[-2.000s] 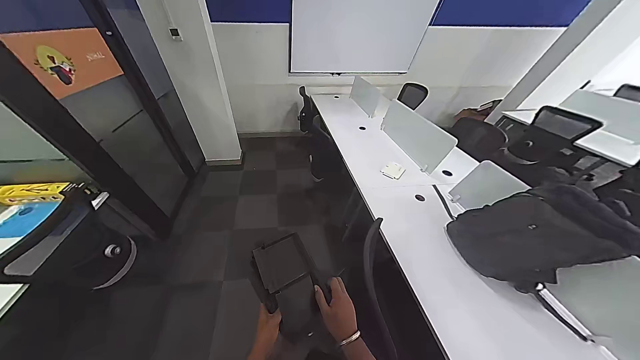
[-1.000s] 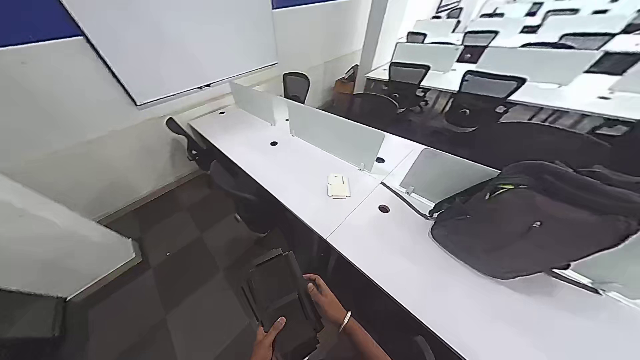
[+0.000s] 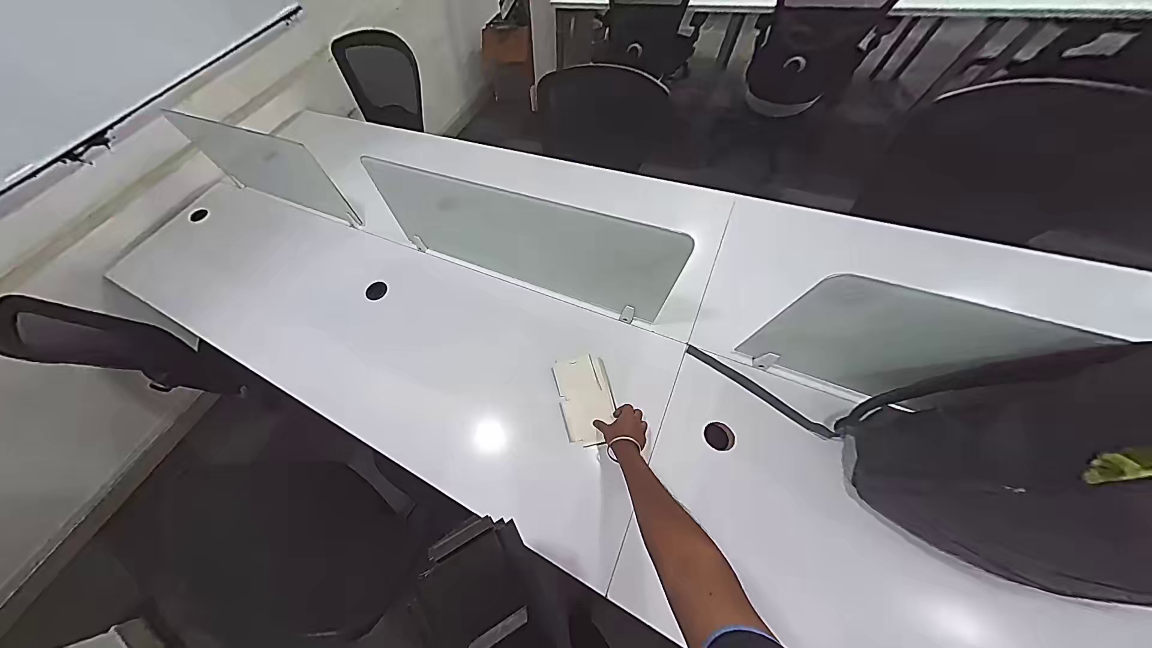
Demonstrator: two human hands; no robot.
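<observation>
My right hand (image 3: 625, 427), with a bangle at the wrist, reaches over the white desk (image 3: 432, 360) and rests on the lower right edge of a flat cream cardboard piece (image 3: 585, 396). Its fingers touch that edge; whether they grip it cannot be told. At the bottom, beside the near desk edge, are the black flat items (image 3: 477, 585), which look like folded boxes or cases. My left hand does not show.
Frosted divider panels (image 3: 531, 238) run along the desk's middle. A black backpack (image 3: 990, 504) lies at the right, its strap on the desk. Mesh chairs stand at the left (image 3: 99, 337) and beyond the desk (image 3: 382, 76). Round cable holes (image 3: 719, 436) pierce the desktop.
My right hand has left the black items and moved out to the cream cardboard piece. My left hand, on the black items before, is out of view. The view has swung right and closer to the desk.
</observation>
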